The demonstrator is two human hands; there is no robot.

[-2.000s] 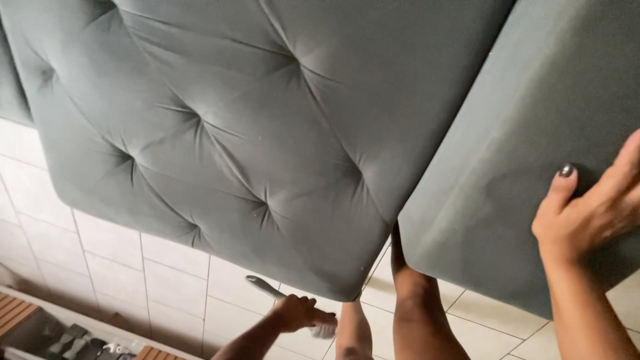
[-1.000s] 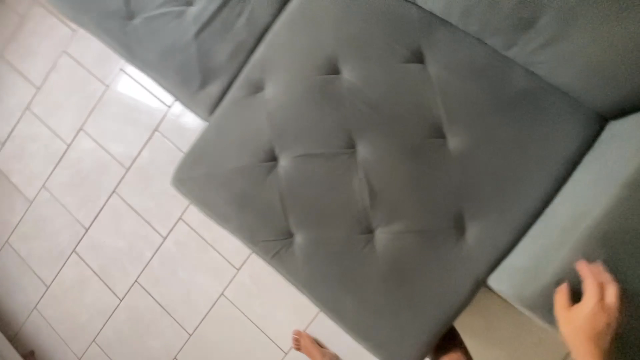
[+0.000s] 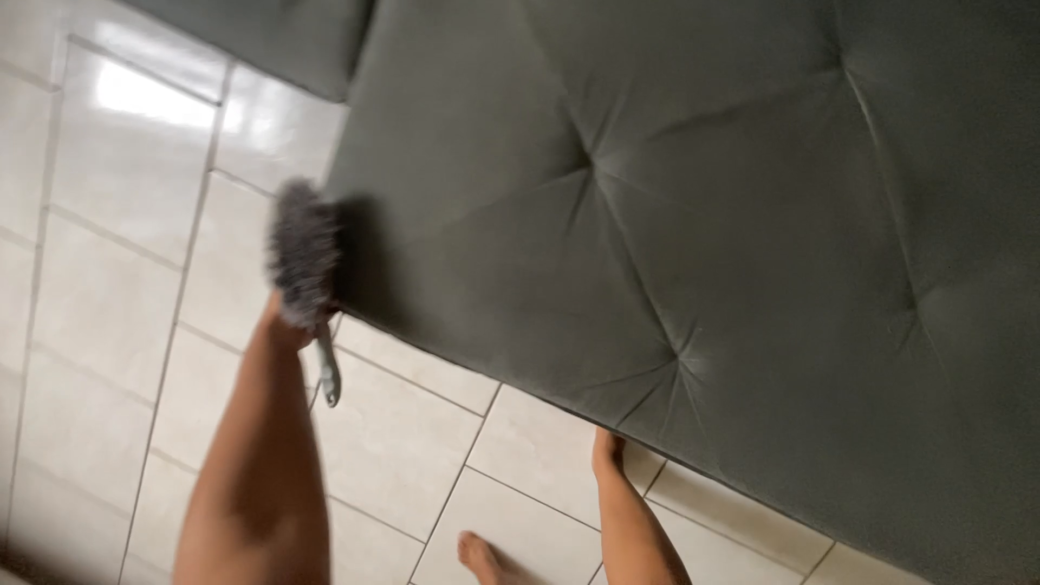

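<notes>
A tufted grey-green sofa seat cushion (image 3: 487, 244) fills the right side of the head view. My left hand (image 3: 305, 321), at the cushion's left corner, is closed on a brush-shaped duster with a fluffy grey head (image 3: 305, 252) and a pale handle (image 3: 328, 374). The fluffy head is beside the cushion's left side and blurred. What appears to be my right hand (image 3: 608, 448) is at the cushion's lower edge, its fingers hidden beneath or behind it, so its grip does not show.
Pale floor tiles (image 3: 106, 325) with dark joints run along the left and below the cushion. My bare foot (image 3: 479, 556) stands on them at the bottom. Another sofa section (image 3: 276, 41) adjoins at the upper left.
The left hand with the duster, out of view one second ago, is now at the cushion's left corner. The right hand has left the section at the right for the cushion's lower edge. The view has shifted.
</notes>
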